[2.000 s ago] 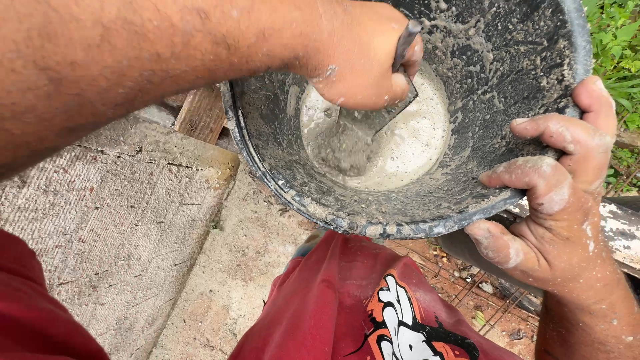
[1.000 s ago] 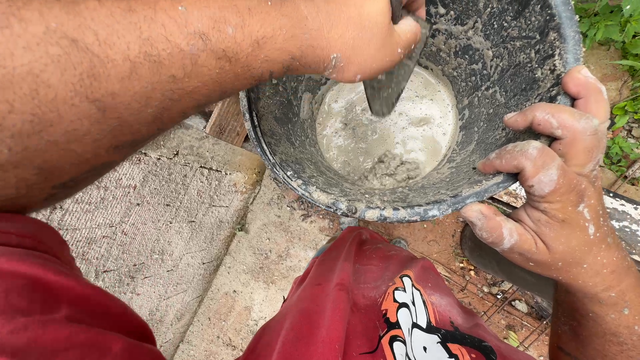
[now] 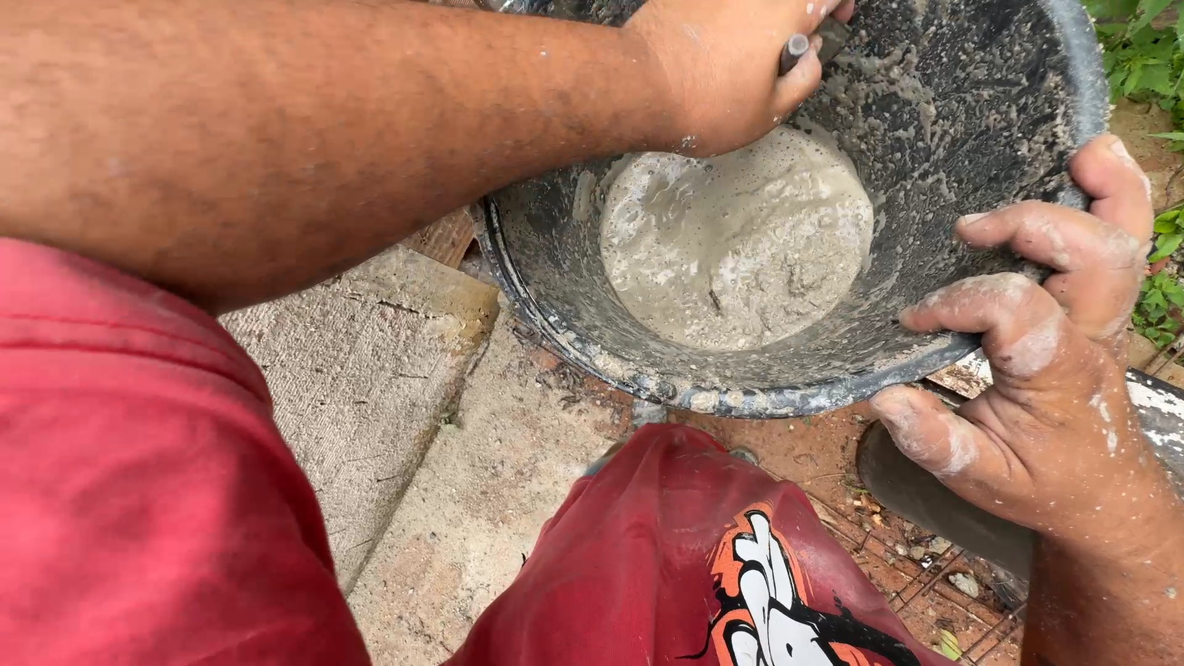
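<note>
A black plastic bucket (image 3: 934,176) stands tilted toward me, its inner wall crusted with grey mortar. Wet, soupy grey mortar (image 3: 740,250) covers its bottom. My left hand (image 3: 740,74) is closed around the handle of a trowel (image 3: 794,53) over the far part of the bucket; most of the tool is hidden by the hand, and only the handle end and a bit of the blade show. My right hand (image 3: 1064,314), smeared with mortar, grips the bucket's rim at the right, fingers inside and thumb outside.
Below left lie concrete slabs (image 3: 370,370) with a piece of wood (image 3: 444,236) beside them. A grey rounded object (image 3: 943,490) and metal mesh (image 3: 934,573) lie on reddish soil at the lower right. Green plants (image 3: 1152,55) grow at the right. My red clothing fills the lower left and middle.
My left hand has lifted the trowel out of the mortar and moved it toward the bucket's far wall. The right hand keeps its hold on the rim.
</note>
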